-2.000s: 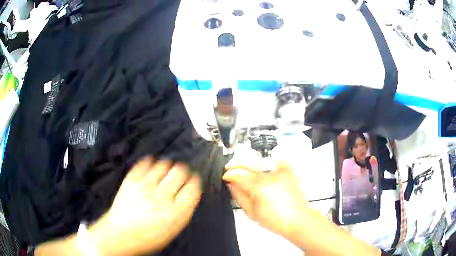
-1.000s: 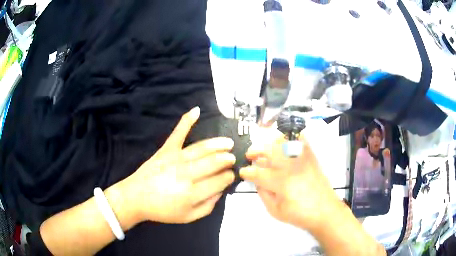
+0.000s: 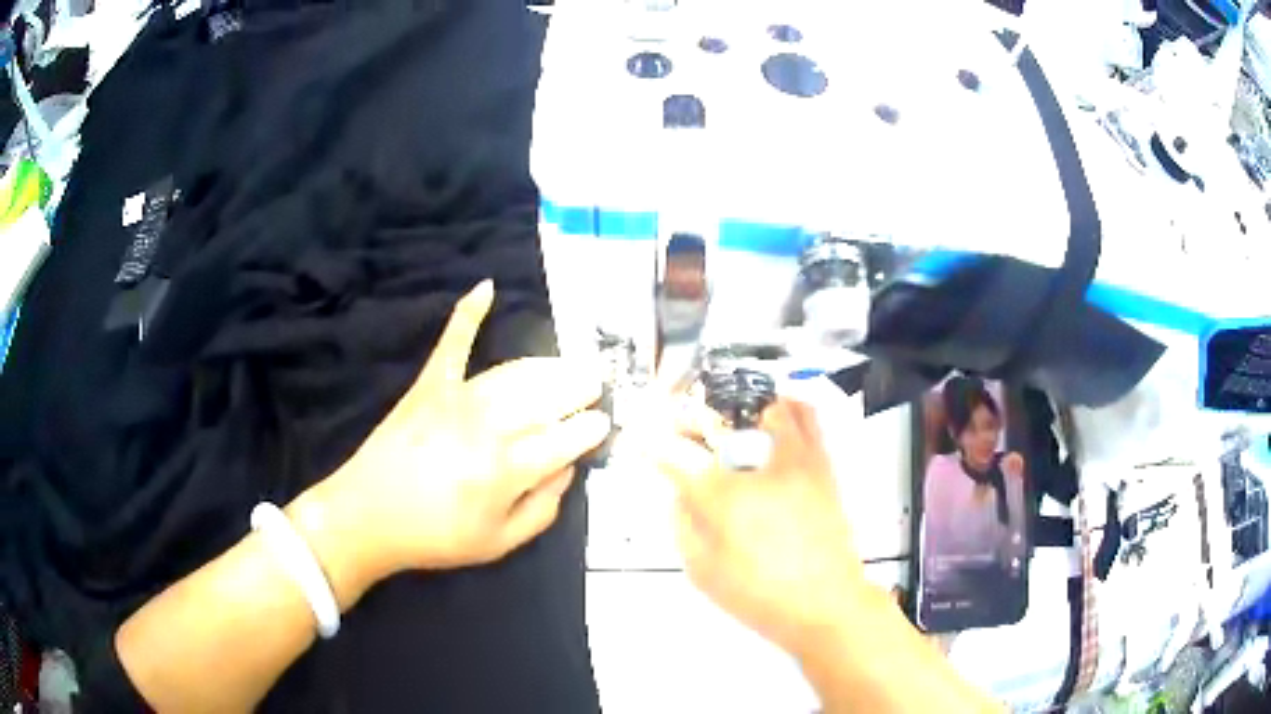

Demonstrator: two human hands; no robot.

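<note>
The black garment body lies heaped at the left and runs down under my left hand. Small grey-white labels show on it. My left hand lies flat on the black cloth, thumb spread, fingertips close to the presser foot. My right hand is just right of the foot, below the thread tension dial, fingers bent and somewhat blurred. I cannot tell if it pinches anything. The white sewing machine head stands above both hands. The cloth edge runs along the foot.
A smartphone playing a video stands right of my right hand. A black cloth strip hangs over the machine arm. A dark control panel is at the right edge. Yellow-green handles show at the far left.
Over the last second the view has shifted, showing more of the machine head. My left hand remains flat on the cloth by the foot. Earlier, my right fingertips were at the cloth edge below the foot.
</note>
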